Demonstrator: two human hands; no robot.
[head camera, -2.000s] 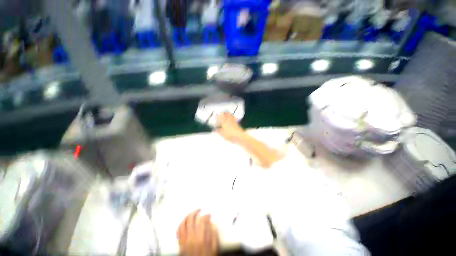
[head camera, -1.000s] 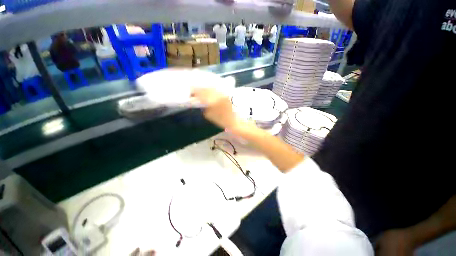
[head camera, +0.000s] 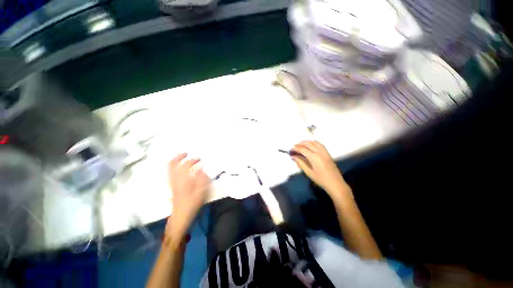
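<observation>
A white panel (head camera: 242, 143) lies on the white bench in front of me, its outline nearly lost in the glare. Short dark wires (head camera: 233, 174) show near its front edge. My left hand (head camera: 188, 183) is at the panel's left side, empty, fingers a little apart. My right hand (head camera: 316, 160) is at its right side, fingertips bent beside a small black connector (head camera: 284, 151); blur hides whether they grip it. A slim white unit (head camera: 272, 205) sticks out from the bench edge towards my lap, between the hands.
Stacked white panels (head camera: 349, 56) stand at the back right, another stack (head camera: 436, 81) beside them. A loose wire harness (head camera: 289, 84) lies near them. A dark green conveyor (head camera: 185, 62) runs behind the bench. At left are a grey box (head camera: 48, 115), a small meter (head camera: 87, 153) and a white cable (head camera: 126, 118).
My right hand has come back from over the conveyor, where it held a white panel, to the bench. My left hand now shows fully. The view has tilted down, and the person at right is mostly dark blur.
</observation>
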